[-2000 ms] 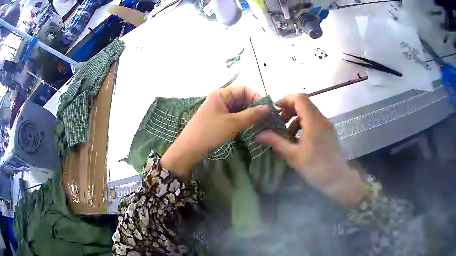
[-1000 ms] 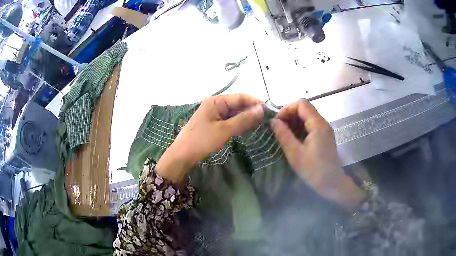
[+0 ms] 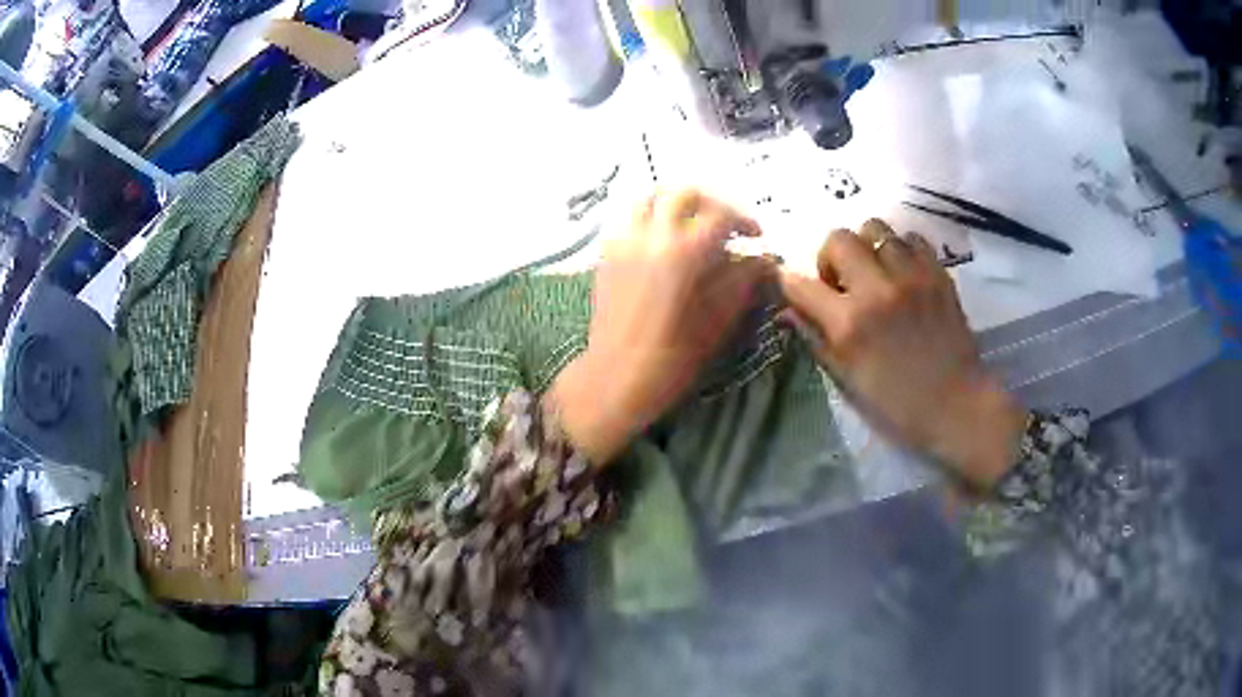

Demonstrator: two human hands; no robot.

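The green garment piece (image 3: 450, 368) lies over the front edge of the white table, with pale stitching rows on its gathered part. A narrow green strap (image 3: 552, 252) runs off its upper edge onto the table. My left hand (image 3: 674, 313) holds the garment's upper edge, with fingers bent over it. My right hand (image 3: 892, 341) pinches the same edge just to the right, with a ring on one finger. The cloth between my fingertips is mostly hidden.
The sewing machine's head (image 3: 763, 82) stands beyond my hands. Black tweezers (image 3: 988, 218) lie to the right, with blue-handled scissors (image 3: 1212, 272) at the far right. Textured green panels (image 3: 191, 300) drape over the brown board (image 3: 204, 477). A dark green heap (image 3: 96, 599) is at lower left.
My hands have moved up towards the machine with the garment edge. More of the gathered cloth now lies spread on the table. The view has shifted slightly.
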